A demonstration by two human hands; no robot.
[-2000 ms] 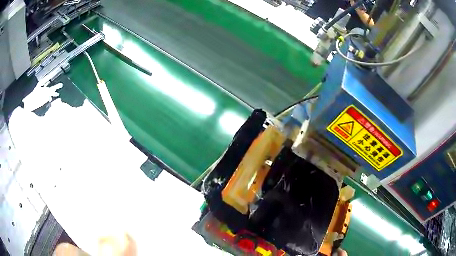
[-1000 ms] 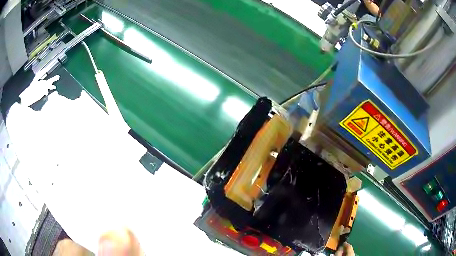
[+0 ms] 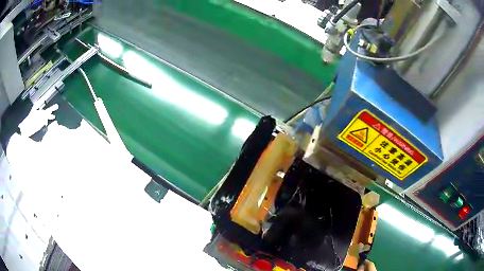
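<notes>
The press fixture has an orange-tan block [image 3: 265, 182] on its left and another orange block [image 3: 362, 238] on its right. A loose shiny black sheet [image 3: 318, 211] covers the centre between them. The blue press head [image 3: 371, 100] with a yellow warning label [image 3: 383, 144] stands above and behind. A fingertip of my right hand [image 3: 367, 265] shows at the bottom edge, by the lower end of the right block; the rest is cut off, and I cannot tell what it holds. My left hand is out of the picture. Red and yellow patches [image 3: 260, 263] show on the fixture's front.
A glossy green conveyor belt [image 3: 175, 127] runs behind the fixture. A white-handled stick with a cord [image 3: 109, 124] lies at its near edge. A white cover [image 3: 101, 196] fills the near left, with a white glove shape [image 3: 38, 119] beyond. A control panel [image 3: 451, 185] is at right.
The fingertips at the lower left edge are gone from the picture. Against one second ago, the scene sits slightly further left. My right fingertip stays by the lower end of the right block.
</notes>
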